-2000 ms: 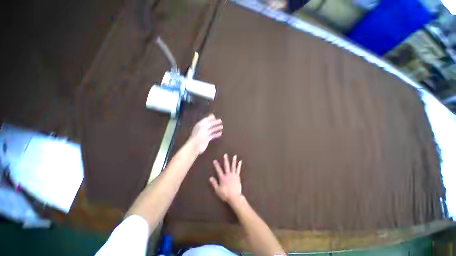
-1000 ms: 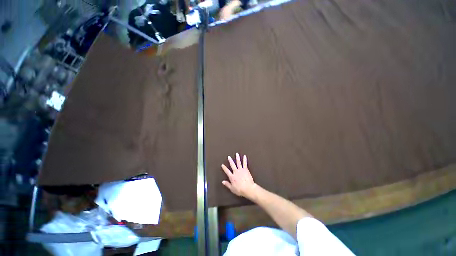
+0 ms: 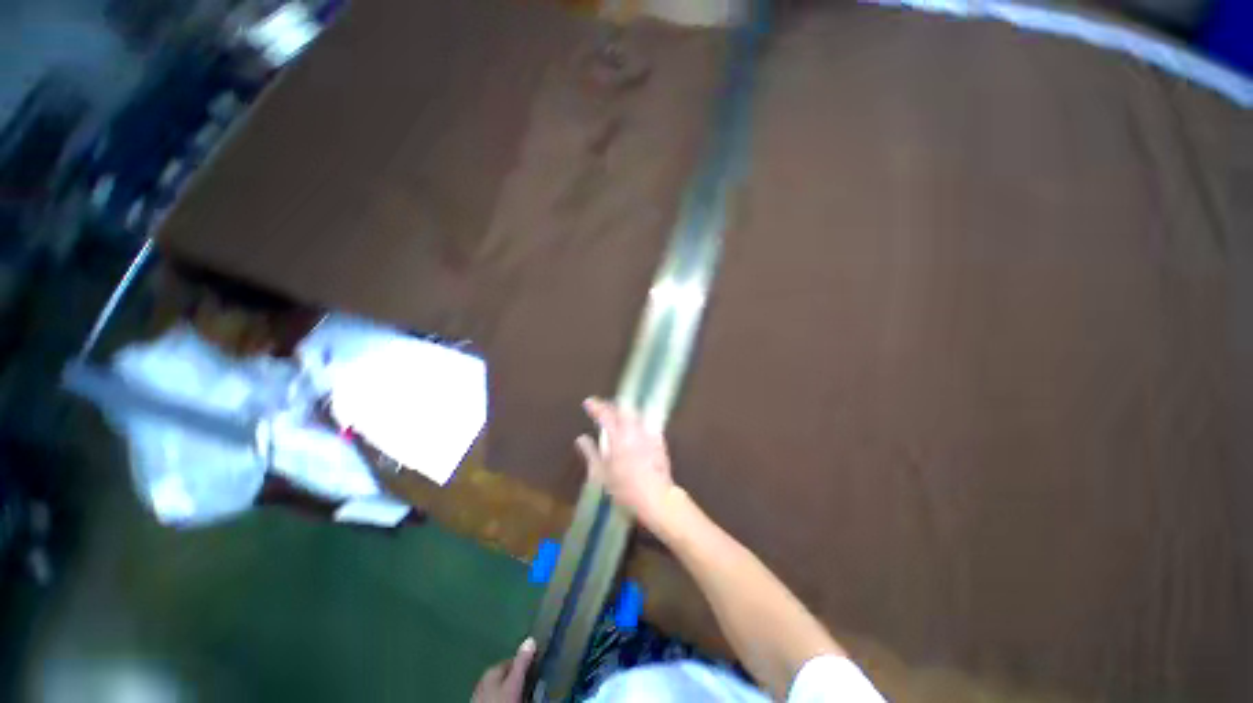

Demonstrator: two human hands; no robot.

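A long metal rail point(image 3: 673, 295) lies across the brown fabric point(image 3: 934, 316) and juts out past the table's near edge. My right hand point(image 3: 632, 460) lies over the rail near that edge, with fingertips at its left side, and holds it. My left hand point(image 3: 509, 673) is at the rail's near end with its thumb against the side; it is cut off by the bottom edge and appears to grip the rail. The view is blurred, and the rail's far end is unclear.
Loose white paper point(image 3: 412, 401) and crumpled plastic bags point(image 3: 193, 426) lie at the left end. Blue pieces point(image 3: 546, 560) flank the rail at the worn wooden table edge point(image 3: 502, 508). Green floor point(image 3: 371, 604) shows at lower left.
My right hand has moved left from the fabric onto the rail. My left hand has come into view at the rail's near end. The view has turned; the rail now appears slanted.
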